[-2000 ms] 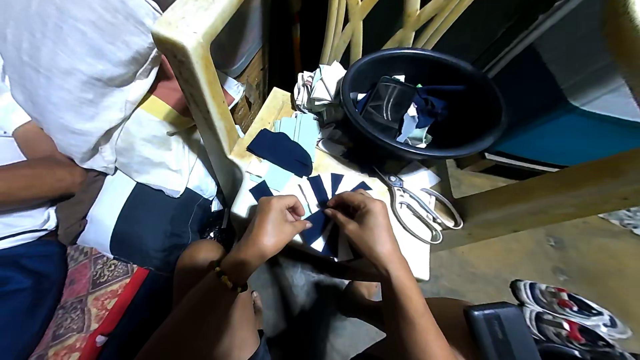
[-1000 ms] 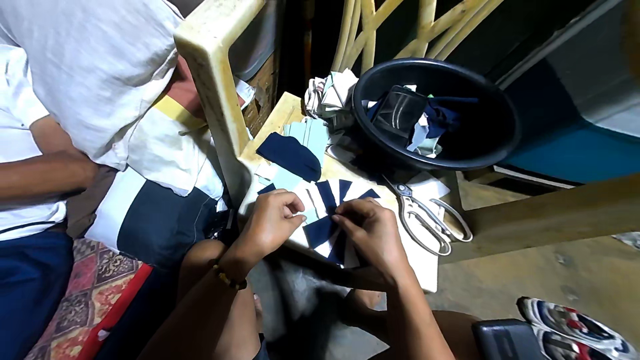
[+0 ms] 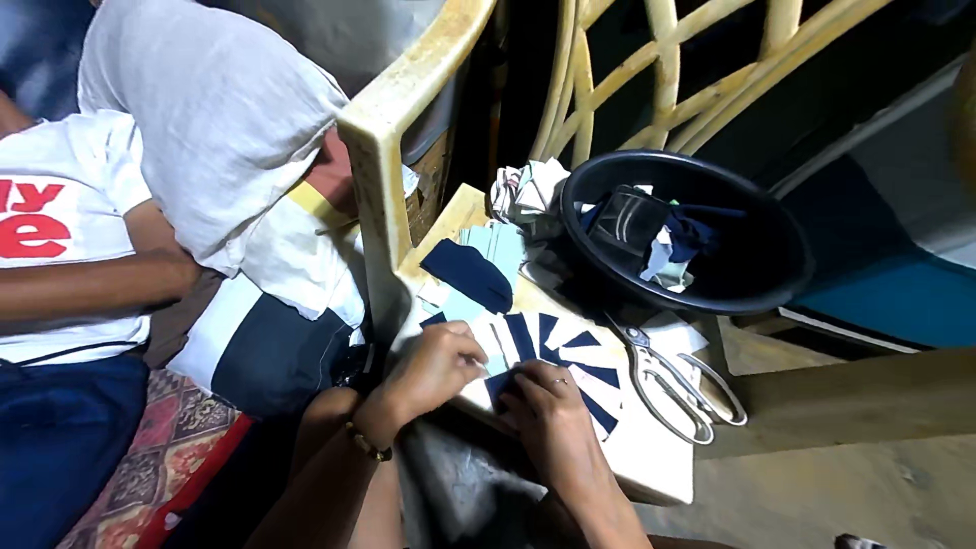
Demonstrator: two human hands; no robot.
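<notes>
Dark blue and white fabric strips (image 3: 587, 357) lie fanned out in a rough circle on the seat of a cream plastic chair (image 3: 671, 476). My right hand (image 3: 545, 412) presses its fingertips on a dark blue piece at the fan's near side. At the fan's left edge is my left hand (image 3: 438, 362), thumb and fingertips close together near a pale green strip; whether they pinch it cannot be told. Beyond it lie a folded dark blue cloth (image 3: 469, 274) and pale green cloth strips (image 3: 494, 240). Metal scissors (image 3: 671, 377) rest to the right of the fan.
A black plastic basin (image 3: 793, 282) with cloth scraps stands at the back of the seat, beside a bundle of white cloth (image 3: 530, 187). The chair's armrest (image 3: 381, 99) rises at the left. Beyond it are pillows (image 3: 206, 114) and a person in a white shirt (image 3: 69, 206).
My right hand has shifted to the near side of the fan, from its upper middle. The view has moved, showing more of the chair's back and the person at the left.
</notes>
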